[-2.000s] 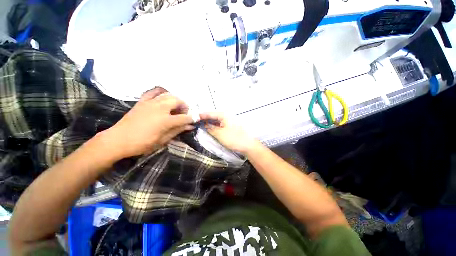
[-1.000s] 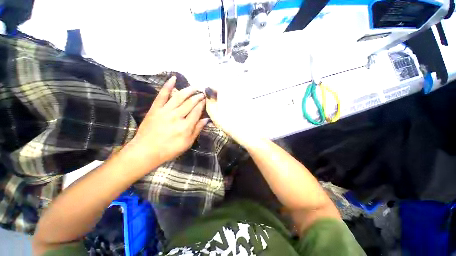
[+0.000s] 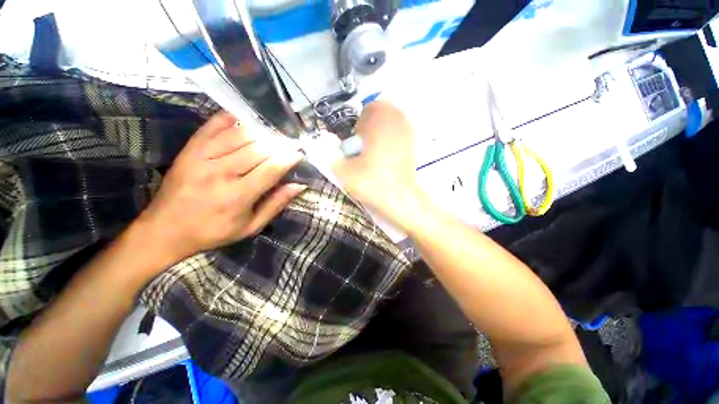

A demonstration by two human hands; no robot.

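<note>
The plaid shell fabric (image 3: 268, 296) lies on the machine bed and hangs over the front edge toward my lap. A white strip (image 3: 388, 226) shows along its right edge. My left hand (image 3: 225, 177) lies spread on the plaid just left of the needle, pressing it down. My right hand (image 3: 380, 162) is bent at the presser foot (image 3: 311, 130), with its fingertips close to the white edge. The fingers partly hide what they hold; whether they grip the cloth cannot be told. White lining (image 3: 102, 39) lies behind the plaid at the left.
The sewing machine head (image 3: 426, 31) stands over the work. Scissors with green and yellow handles (image 3: 516, 181) lie on the bed right of my right hand. A small white-handled piece (image 3: 627, 156) is at the bed's front right edge. A blue crate (image 3: 209, 385) is low at the left.
The view has moved closer to the needle. The plaid is spread flatter, its edge is now at the presser foot, and both hands have moved up to it.
</note>
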